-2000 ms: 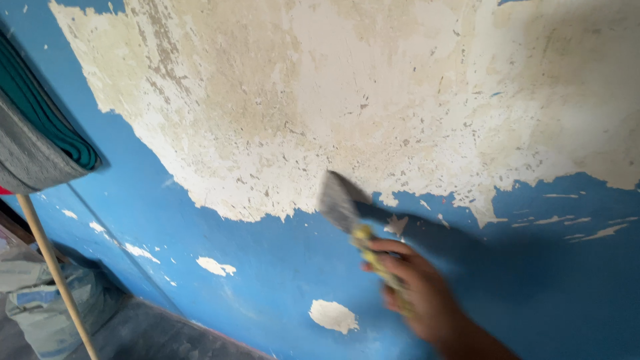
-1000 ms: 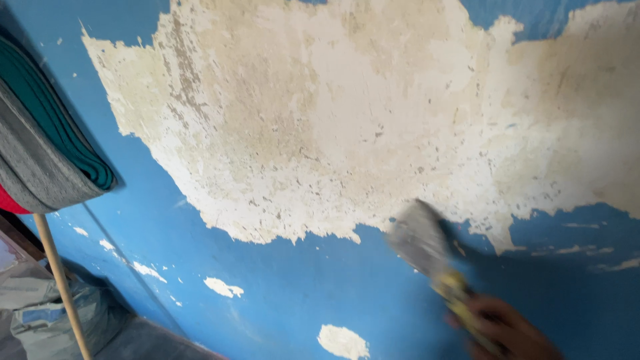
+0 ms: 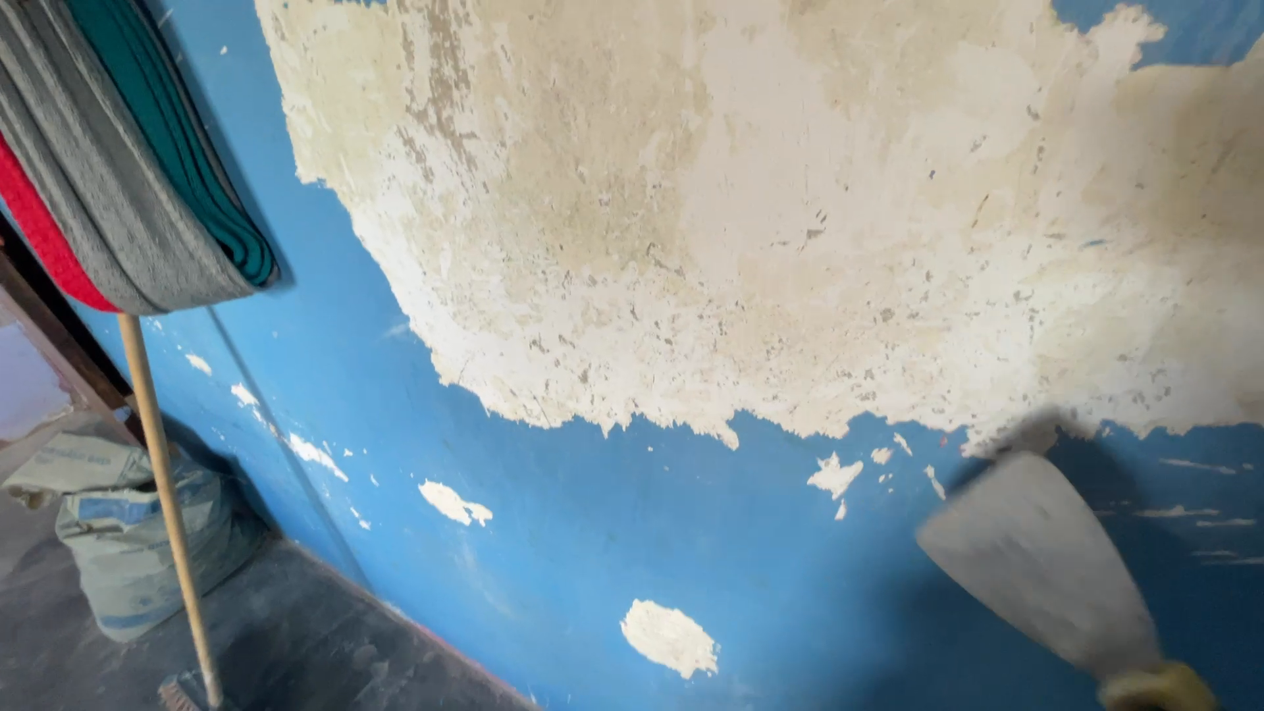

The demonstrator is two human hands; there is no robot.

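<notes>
At the lower right, the wide metal blade of a putty knife point(image 3: 1047, 563) stands in front of the blue painted wall point(image 3: 553, 573), its edge just below the ragged border of the bare plaster point(image 3: 790, 227). Only the start of its yellowish handle point(image 3: 1160, 688) shows at the bottom edge. The hand on that handle is out of the frame. Whether the blade touches the wall is unclear. Small white chipped spots point(image 3: 670, 638) dot the blue paint. My left hand is not seen.
Folded grey, teal and red cloths point(image 3: 128, 168) hang at the upper left. Below them a broom with a wooden handle point(image 3: 163, 464) leans beside a filled sack point(image 3: 148, 553) on the dark floor point(image 3: 336, 642). A dark wooden frame point(image 3: 59, 326) borders the left side.
The putty knife has moved right along the lower edge of the bare patch, and my right hand, seen on its handle earlier, has left the view. More white chips show below the edge.
</notes>
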